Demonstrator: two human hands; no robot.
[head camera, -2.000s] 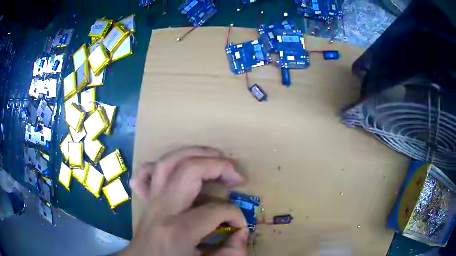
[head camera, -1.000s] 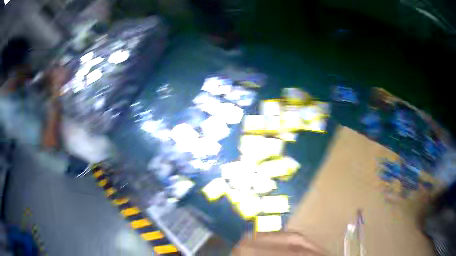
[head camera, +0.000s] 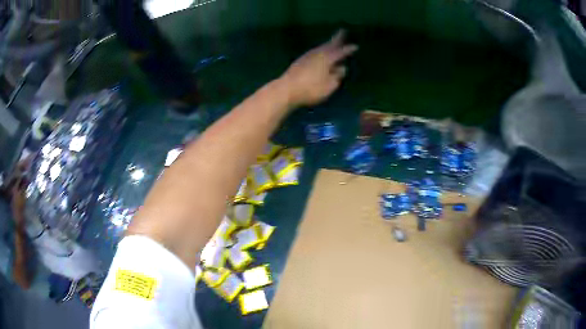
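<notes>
My left hand (head camera: 318, 74) reaches far out over the dark green bench, its fingers stretched and apart, with nothing visible in it. The bare forearm and white sleeve cross the left half of the view and cover part of the loose battery cells (head camera: 256, 276), silver-white with yellow edges. Small blue circuit boards (head camera: 424, 196) lie at the top right of the cardboard mat (head camera: 347, 257), some with small dark parts on wires. Another blue board (head camera: 321, 132) lies on the bench below my hand. My right hand is out of view.
A black fume fan (head camera: 527, 247) stands at the right, with a shiny metal-filled box (head camera: 543, 313) below it. A pale hood (head camera: 543, 122) is at the upper right. A shiny pile (head camera: 71, 154) and another person's arm (head camera: 20, 238) are at the far left.
The view has swung left and partly back. My left hand has left the board and battery low on the cardboard and now stretches out over the far bench.
</notes>
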